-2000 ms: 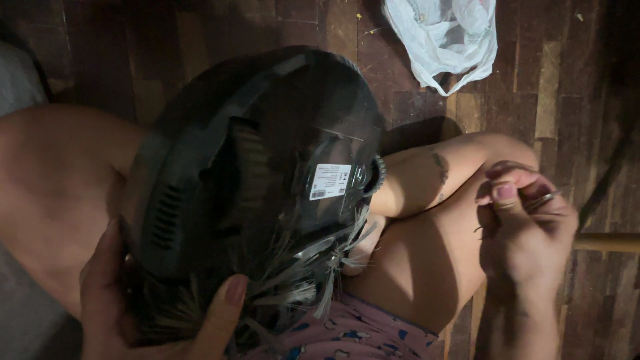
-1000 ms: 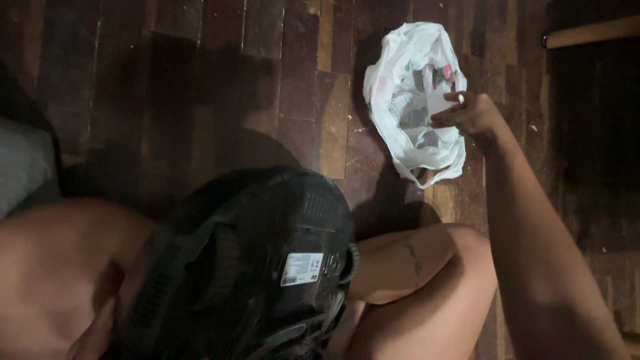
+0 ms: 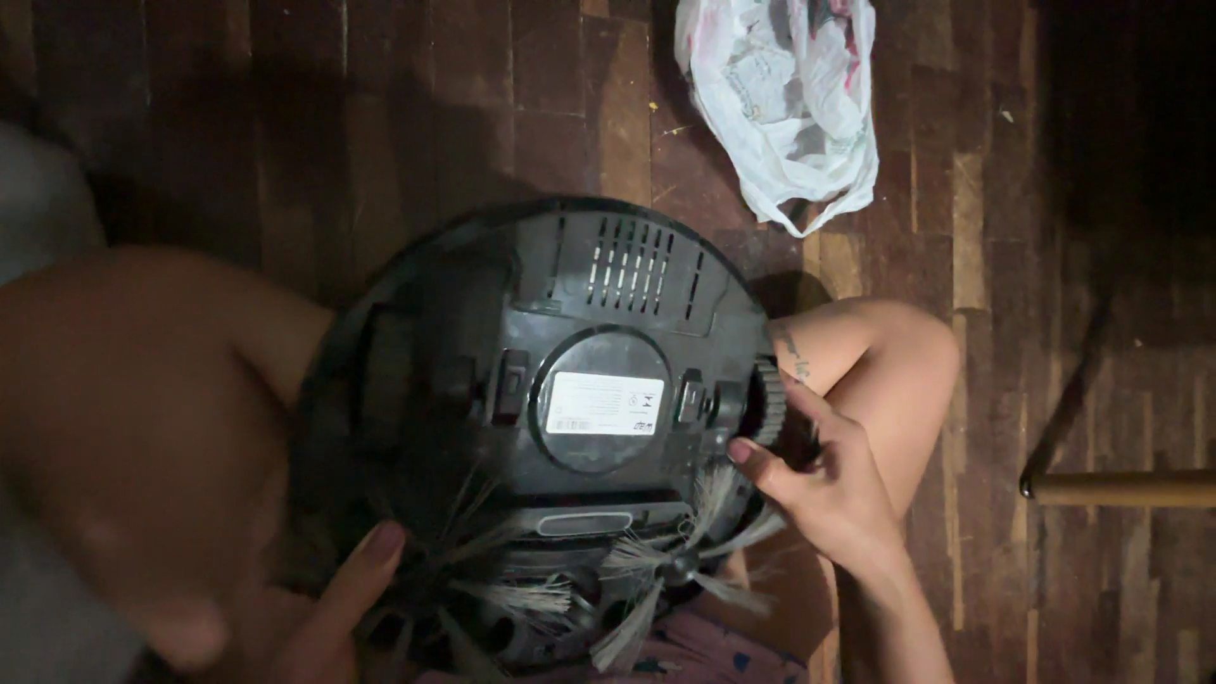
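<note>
A round black robot vacuum cleaner [image 3: 608,323] rests upside down on the person's lap, its underside up. My left hand [image 3: 332,598] grips its lower left edge, with the thumb over the rim. My right hand [image 3: 826,475] holds the right edge beside the ribbed drive wheel [image 3: 768,404], thumb on the underside. One side brush [image 3: 679,565] with pale, splayed bristles is near my right thumb; another side brush [image 3: 518,594] is by my left thumb. A white label [image 3: 605,404] with writing is at the centre of the underside.
A white plastic bag [image 3: 788,123] with contents lies open on the dark parquet floor [image 3: 608,104], beyond the vacuum. A wooden rod or leg [image 3: 1121,488] shows at the right edge. Grey fabric [image 3: 43,199] is at the far left.
My right hand was over the plastic bag one second ago and is now back at the vacuum's right edge. The vacuum's underside now faces the camera more fully.
</note>
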